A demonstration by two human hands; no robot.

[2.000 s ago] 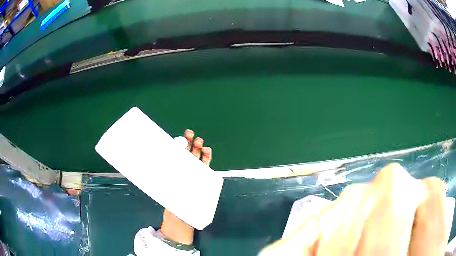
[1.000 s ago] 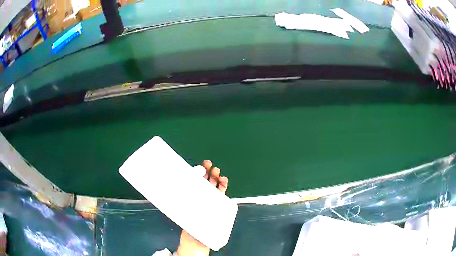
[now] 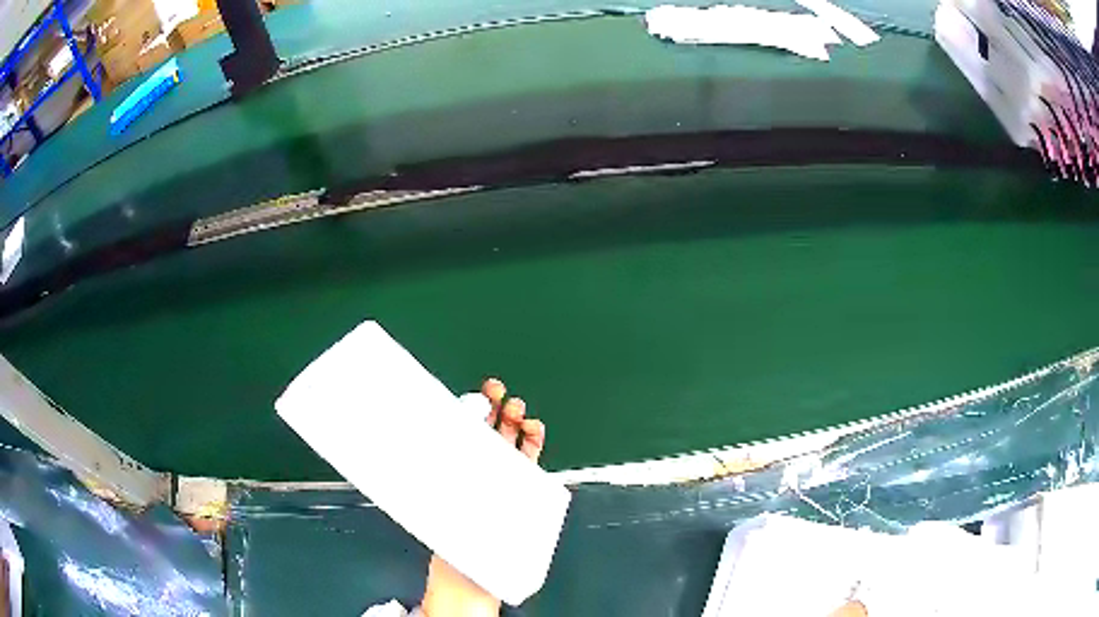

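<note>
A plain white inner tray (image 3: 422,464) lies tilted across my left hand (image 3: 511,422), over the near edge of the green belt. My left hand grips it from beneath. Several fingertips show past its right side, one with a white covering, and my wrist shows below it. White trays (image 3: 844,560) lie at the bottom right on the near ledge, cut off by the frame edge. A small bit of skin, seemingly my right hand (image 3: 851,607), shows at the bottom edge among them. The rest of it is hidden or out of frame.
The dark green belt (image 3: 723,313) runs across the view behind a worn green ledge (image 3: 651,542). A pale metal post (image 3: 78,428) stands at left. White pieces (image 3: 741,29) lie at the far side. A white box-like thing with pink strands (image 3: 1000,72) is at top right.
My right hand, large at lower right two seconds ago, has dropped almost out of view. My left hand still holds the tray. The view has shifted, showing more of the far side.
</note>
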